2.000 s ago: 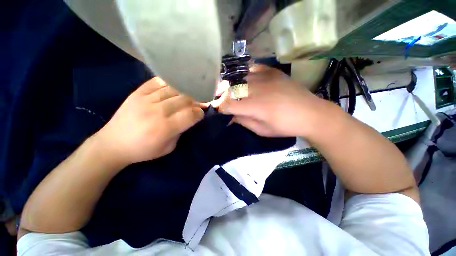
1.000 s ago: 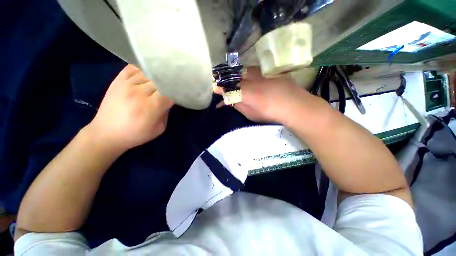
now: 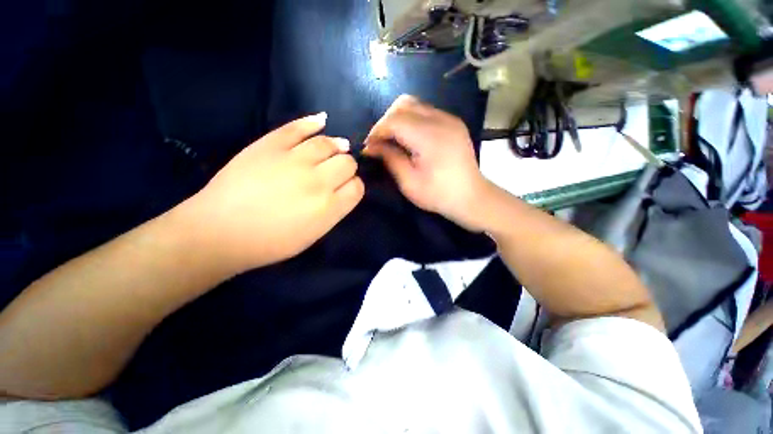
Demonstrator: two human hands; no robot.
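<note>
A large navy garment point(image 3: 229, 331) fills the left and middle, under both hands and up to the lit sewing head. My left hand point(image 3: 288, 191) lies over it with fingers curled, the fingertips close to my right hand; it pinches the dark cloth. My right hand point(image 3: 428, 157) has thumb and fingers bent together at the cloth just right of my left; the exact grip is hard to see. A light-grey panel point(image 3: 390, 297) with a dark strip lies near my lap.
The sewing machine head point(image 3: 415, 21) is at the top. Black-handled shears point(image 3: 542, 127) lie right of it. The white table with a green edge point(image 3: 585, 188) is at right. Grey cloth with black stripes point(image 3: 686, 246) is heaped at far right. Part of another person's arm point(image 3: 754, 326) shows at the right edge.
The view has shifted back from the machine head, which now sits higher. My hands are now in front of the needle area, closer together, and fully visible.
</note>
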